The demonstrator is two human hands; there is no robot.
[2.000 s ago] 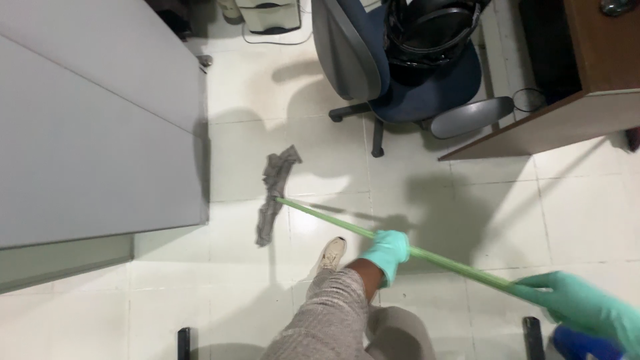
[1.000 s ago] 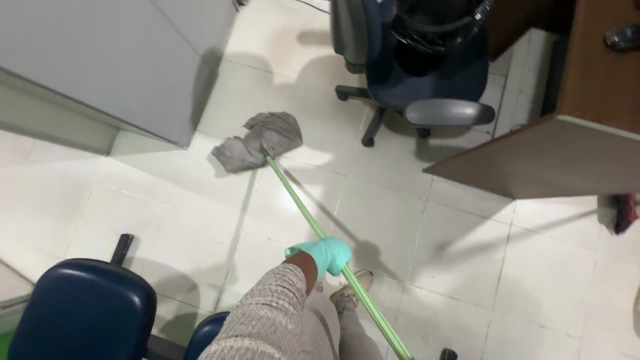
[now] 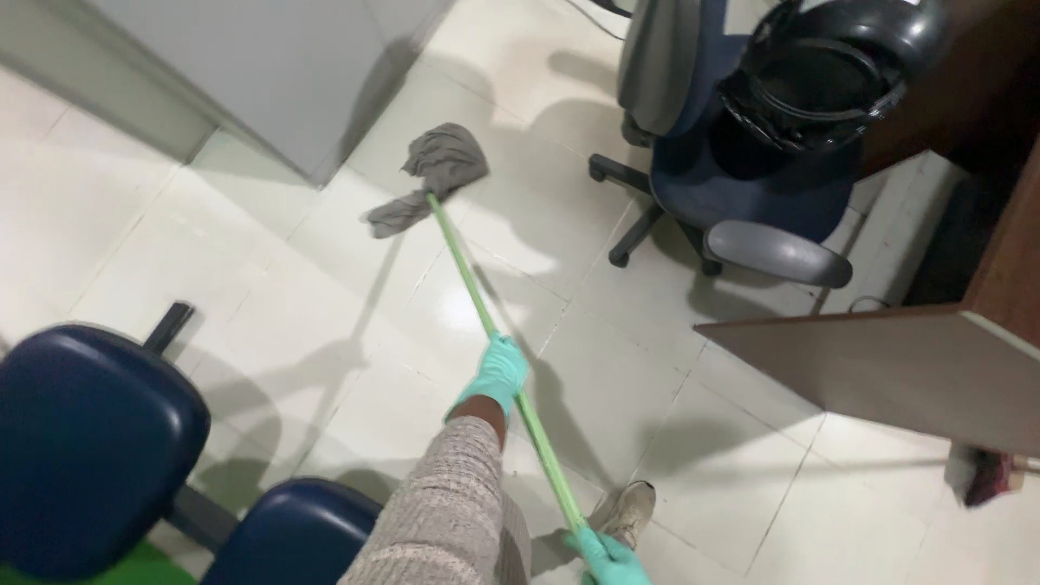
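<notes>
My left hand (image 3: 499, 370), in a mint-green rubber glove below a grey knit sleeve, is closed around the middle of a green pole (image 3: 465, 272). Near the bottom edge, my right hand (image 3: 608, 557), gloved alike, holds the same pole close to its lower visible part. At the pole's far end a grey cloth (image 3: 447, 158) lies bunched on the white tiled floor, a little to the right of the grey cabinet's corner. The pole's very end below my right hand is hidden.
A grey cabinet (image 3: 276, 73) stands upper left. Dark blue seats (image 3: 97, 447) are at lower left. An office chair (image 3: 756, 187) bears a black bin with a bag (image 3: 821, 81). A desk panel (image 3: 861, 366) juts in from the right; a brush head (image 3: 987, 479) lies beyond it.
The cloth has swept from beside the cabinet's side to near its corner, changing its folds. My right hand, out of view one second ago, shows again on the pole. The view has turned.
</notes>
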